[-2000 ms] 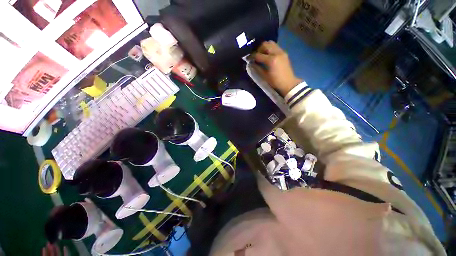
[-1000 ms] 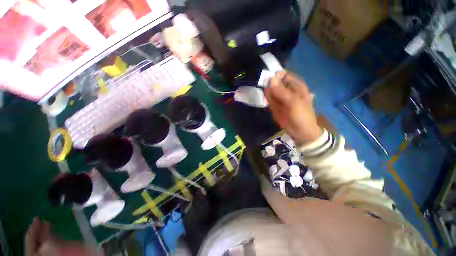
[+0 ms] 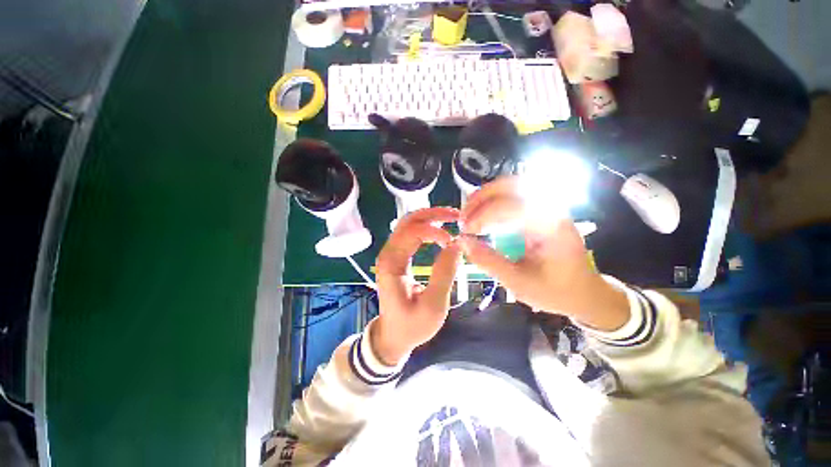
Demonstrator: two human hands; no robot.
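Observation:
My left hand [image 3: 415,278] and my right hand [image 3: 547,260] meet at the fingertips in front of the cameras, fingers curled. Anything thin between the fingertips is too small and washed out to make out. Black-and-white security cameras stand in a row: one at the left [image 3: 316,178], one in the middle [image 3: 410,164] and one behind the fingers [image 3: 483,155], its base partly hidden. A strong white glare [image 3: 554,181] above my right hand covers what lies there; a bit of white base shows beside it.
A white keyboard [image 3: 446,91] lies behind the cameras, with a yellow tape roll [image 3: 298,97] and a white roll [image 3: 318,25] at its left. At right are a mouse [image 3: 651,202], a long white strip [image 3: 720,219] and a large black machine [image 3: 720,77]. Parts sit near my lap.
The view has turned left, and the monitor has left the picture. My right hand has moved from the black machine, where it held white label pieces, to meet my left hand. The glare is new.

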